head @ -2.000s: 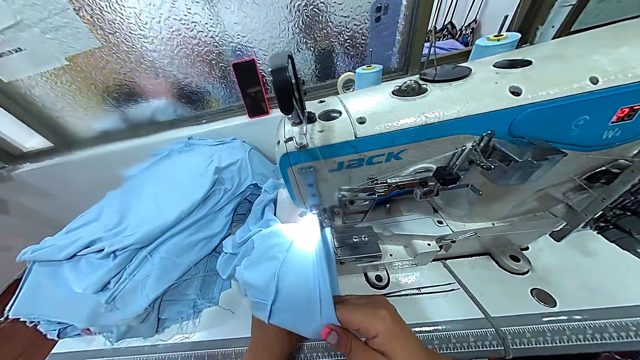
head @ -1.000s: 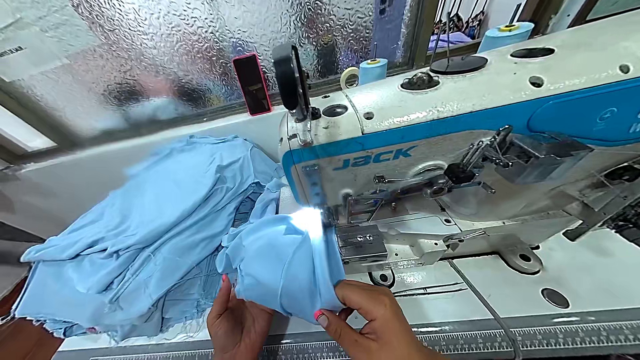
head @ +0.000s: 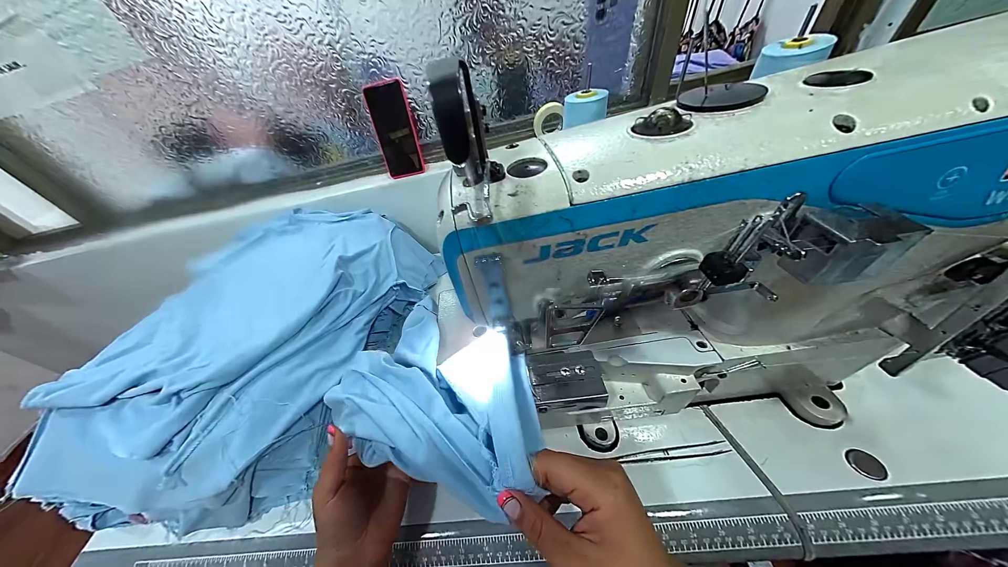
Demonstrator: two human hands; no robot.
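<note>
A light blue knit fabric piece (head: 425, 417) runs from beneath the lit needle area of the Jack sewing machine (head: 583, 244) toward me. My right hand (head: 591, 504) pinches its near right corner, thumb on top. At the fabric's lower left, my left hand (head: 358, 496) is under the edge with its thumb up against the cloth; the other fingers are partly hidden beneath. Bright lamp light falls on the fabric beside the presser area, and the needle itself cannot be made out.
A heap of light blue fabric pieces (head: 236, 339) lies at the left. A phone in a red case (head: 394, 127) leans against the textured window. Blue thread cones (head: 585, 108) stand behind the machine. A measuring tape (head: 740, 531) runs along the table's front edge.
The left hand, mostly hidden under the fabric two seconds ago, now shows at its lower left. The fabric's left part has become more folded and bunched since one second ago.
</note>
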